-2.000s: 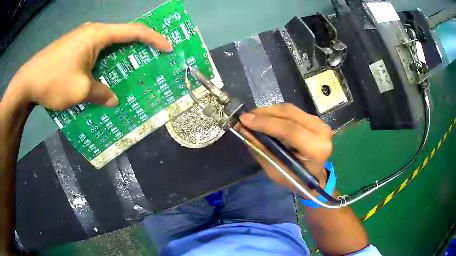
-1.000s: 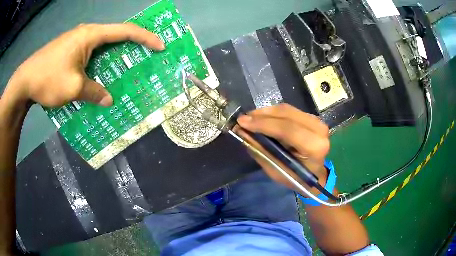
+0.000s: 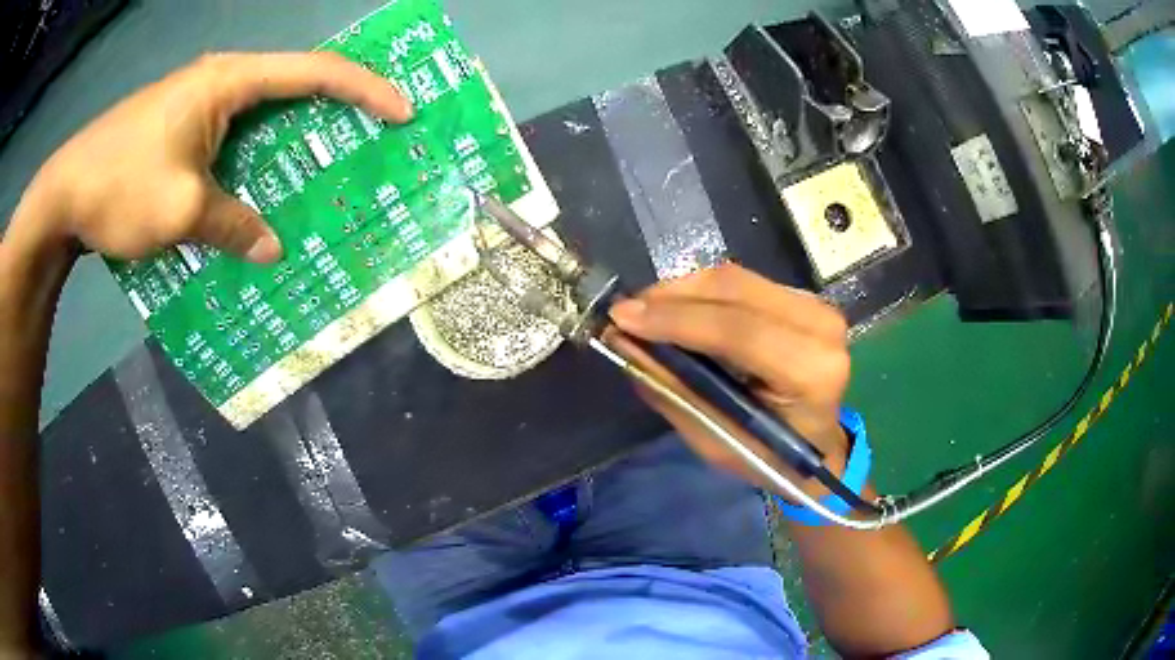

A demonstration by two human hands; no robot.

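A green PCB panel lies tilted at the upper left, its pale strip along the lower right edge. My left hand is spread over its left part, thumb and forefinger on the board, the other fingers hidden. My right hand holds a black soldering iron like a pen. Its metal tip points at the board near the right end, by a row of white print. Whether it touches is unclear. A silvery solder feed tube runs along the iron, its curved end near the tip.
A round tub of solder dross sits under the board's edge. To the right are a black iron stand, a yellow sponge and the dark feeder box. The feeder cable loops down to my right wrist.
My left hand and the board have shifted slightly left and up. The iron tip has moved a little lower on the board, closer to the pale strip.
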